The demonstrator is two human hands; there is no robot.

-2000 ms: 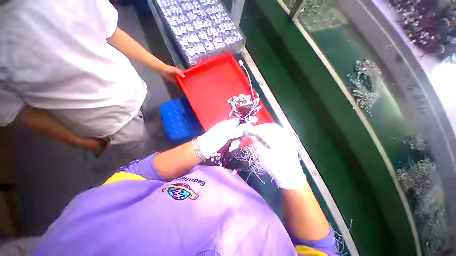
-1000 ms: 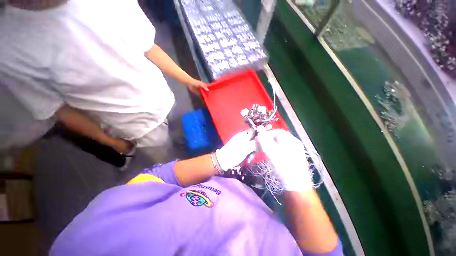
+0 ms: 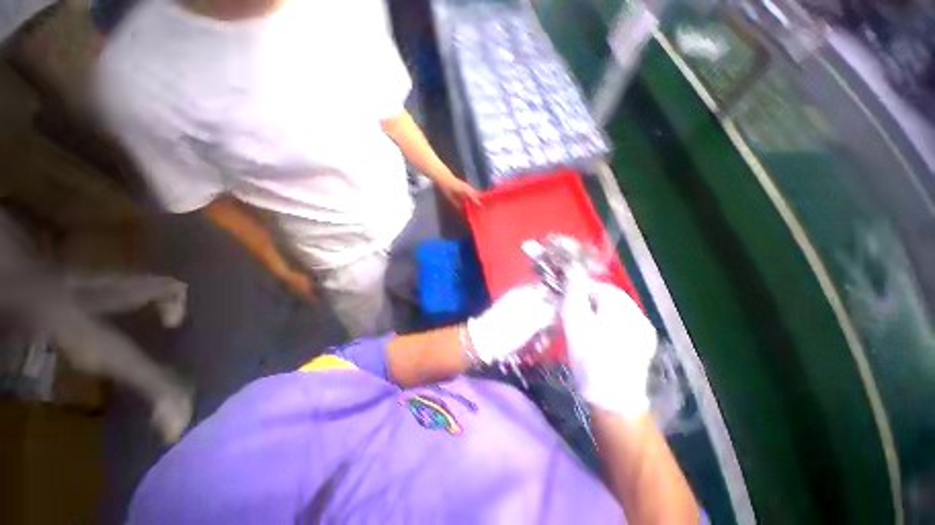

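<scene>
My left hand [image 3: 513, 324] and my right hand [image 3: 607, 344], both in white gloves, are close together over the near part of a red plastic tray [image 3: 533, 220]. Both are closed on a clump of leads with connectors [image 3: 559, 256], whose pale ends stick up above my fingers. Thin pale wires [image 3: 672, 385] hang beside and below my right hand. The picture is blurred, so single strands and my fingertips cannot be told apart.
A person in a white shirt [image 3: 277, 113] stands at the left with one hand at the tray's far left corner. Blister trays [image 3: 523, 92] lie beyond the tray. A blue stool [image 3: 441, 277] is on the floor. A green lane [image 3: 707, 256] with pale edging runs along the right. Another person's legs [image 3: 92, 328] show far left.
The view has swung, so the tray, hands and person appear further right and lower. Another person's legs have come into view at the left. Both hands still hold the clump.
</scene>
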